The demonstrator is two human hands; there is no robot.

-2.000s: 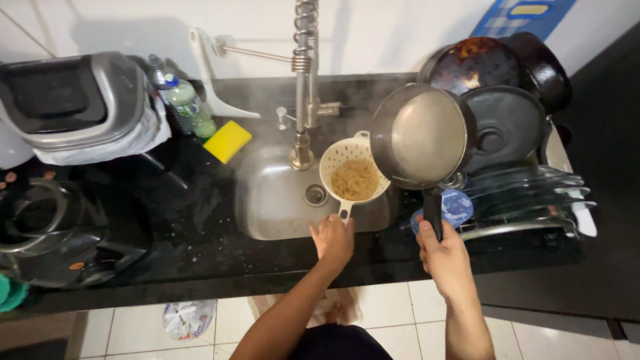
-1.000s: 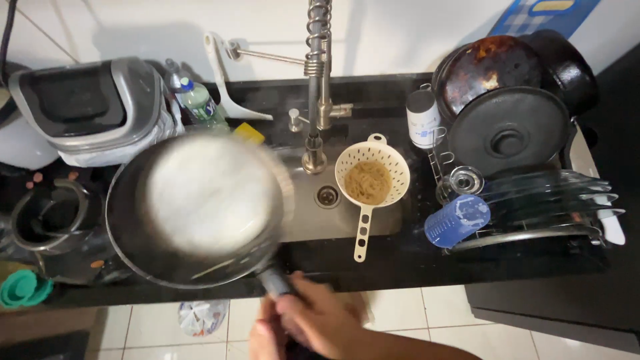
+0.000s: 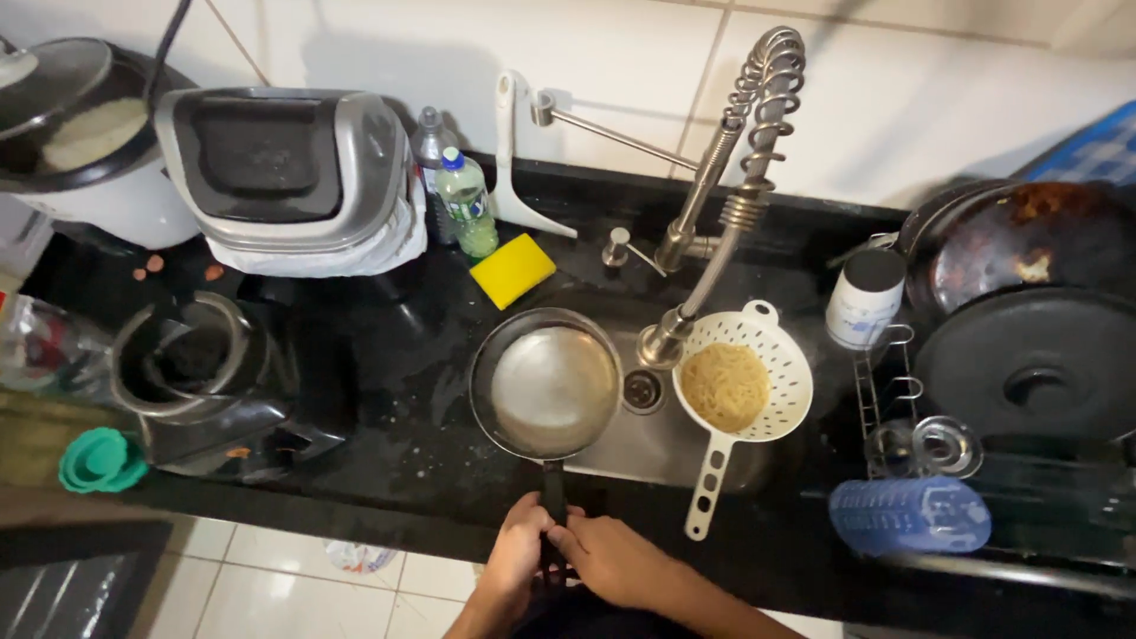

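Observation:
A frying pan [image 3: 555,386] with a pale, shiny inside is held over the left part of the sink. Its black handle points toward me, with my left hand [image 3: 519,546] and my right hand [image 3: 612,555] closed around it from either side. To the right, a white colander [image 3: 790,382] holding noodles [image 3: 726,387] rests over the stainless steel sink [image 3: 612,448], its handle reaching the counter's front. Neither hand touches the colander. The spring faucet's spray head [image 3: 661,344] hangs between pan and colander, close to the colander's rim.
Behind the pan lie a yellow sponge [image 3: 513,271] and a dish soap bottle [image 3: 468,204]. A lidded bin [image 3: 284,177] and a black appliance [image 3: 222,382] stand left. At right, a dish rack holds a black lid [image 3: 1034,364], a blue measuring cup [image 3: 910,515] and a white container [image 3: 865,297].
The pan was over the colander's right side, then swung far left, and is now back over the sink's left part. My left hand has let go of the colander handle and joined my right on the pan's.

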